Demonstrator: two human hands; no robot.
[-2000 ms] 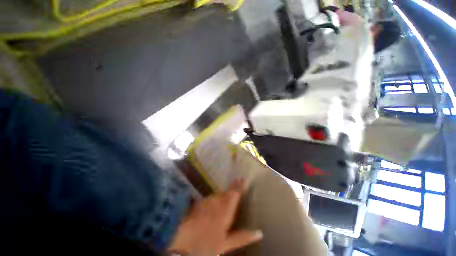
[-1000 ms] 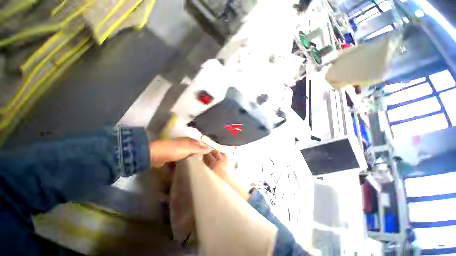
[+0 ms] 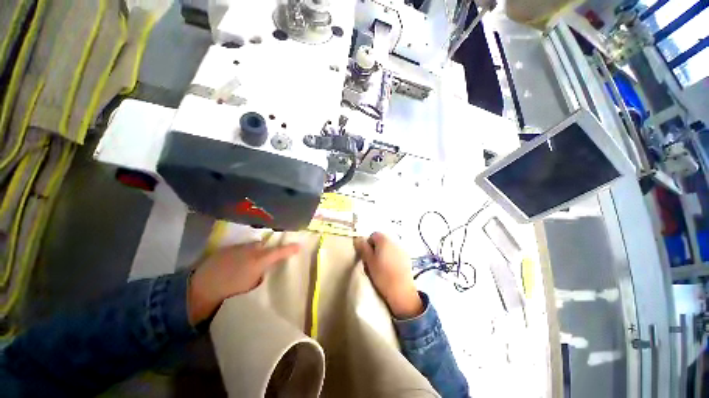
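Note:
A beige garment piece (image 3: 342, 288) lies in front of the sewing machine head (image 3: 241, 183), its upper edge by the yellow work guide (image 3: 336, 211). A yellow-bound seam (image 3: 316, 288) runs down its middle, and its lower left part curls into an open tube. My left hand (image 3: 237, 272) lies on the cloth's left side, fingers extended and pointing at the seam. My right hand (image 3: 386, 268) pinches the cloth's right edge between thumb and fingers. The needle area is mostly hidden behind the dark grey cover.
A heap of yellow-edged garment pieces (image 3: 58, 101) is at left. Black cord loops (image 3: 455, 253) and snips (image 3: 426, 263) lie right of my right hand. Grey flat pieces (image 3: 507, 276) and a yellow piece (image 3: 529, 276) are farther right. A control screen (image 3: 556, 167) stands at upper right.
The view has swung right and levelled, showing more of the table. My hands, close together one second ago, are now apart on either side of the seam. The garment now lies spread at the machine.

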